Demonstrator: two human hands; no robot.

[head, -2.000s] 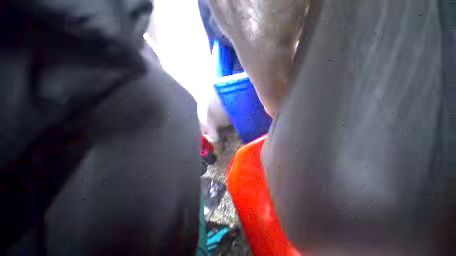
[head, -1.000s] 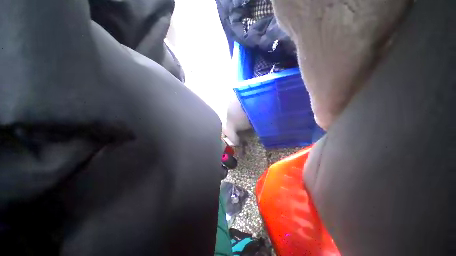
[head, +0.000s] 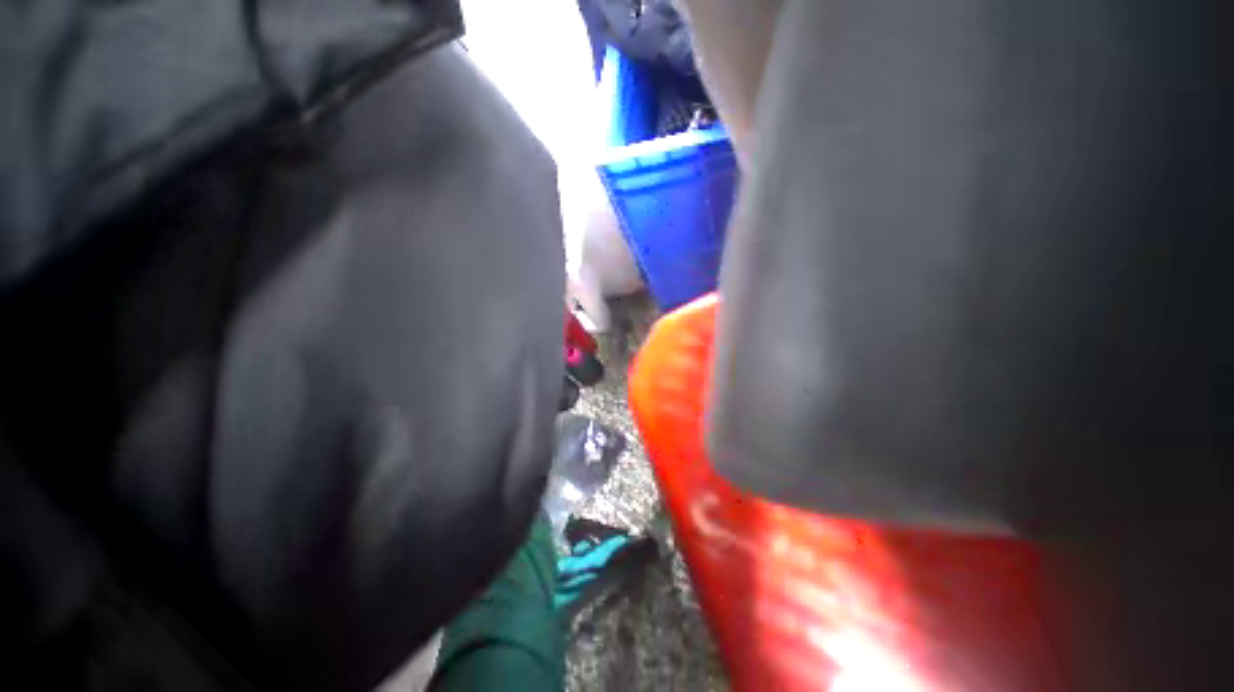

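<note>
No hand of mine is in view. The red-orange plastic stool (head: 812,581) lies nearest in front of me, at the lower middle and right. Dark grey cloth (head: 934,270) hangs over its far and right part and hides much of it. More dark grey cloth (head: 393,311) fills the left half, with a shiny black fold (head: 149,108) at the top left. Whether the grey cloth is clothing or a garment being worked on, I cannot tell.
A blue crate (head: 677,210) with dark garments (head: 656,34) stands at the top middle, beside a glaring white surface (head: 528,68). On the speckled floor (head: 629,466) lie a clear plastic item (head: 586,449) and a black and teal item (head: 596,561). Something green (head: 508,629) shows at the bottom.
The view has shifted, and more of the stool's top shows. The right grey cloth now ends in a straight lower edge above the stool. The pale brownish cloth at the top is mostly covered.
</note>
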